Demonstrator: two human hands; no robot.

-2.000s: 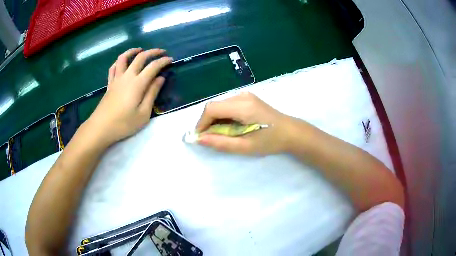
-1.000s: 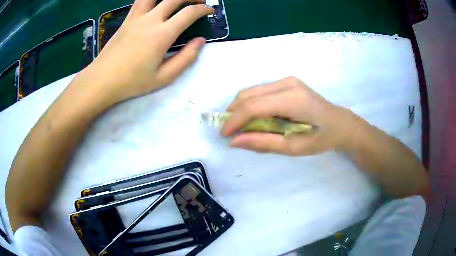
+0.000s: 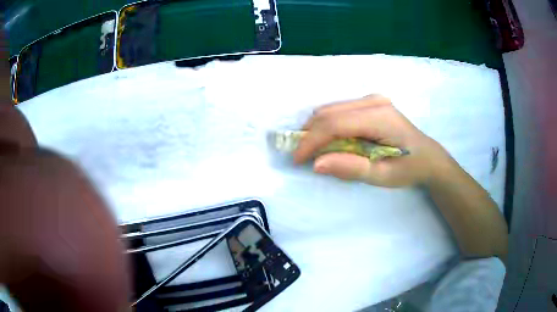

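My right hand (image 3: 382, 131) is over the white cloth (image 3: 366, 244), closed around a hand tool (image 3: 357, 147) wrapped in yellow tape. The tool's pale, blurred front end points left, away from any frame. A stack of phone middle frames (image 3: 269, 262) lies at the cloth's near edge, the top one slantwise; its left part is hidden. A large, dark, blurred shape at the left, apparently my left hand (image 3: 67, 225), is very close to the camera. Its fingers and anything in it cannot be made out.
More phone middle frames (image 3: 137, 36) lie end to end on the green surface (image 3: 378, 27) beyond the cloth, at the upper left. A dark red object (image 3: 506, 27) is at the upper right. Grey housing (image 3: 534, 152) runs along the right side. A small dark mark shows on the cloth's right side.
My left hand has left the frame on the green surface; the dark shape now fills the lower left. My right hand still holds the tool. The view has shifted down since the first frame.
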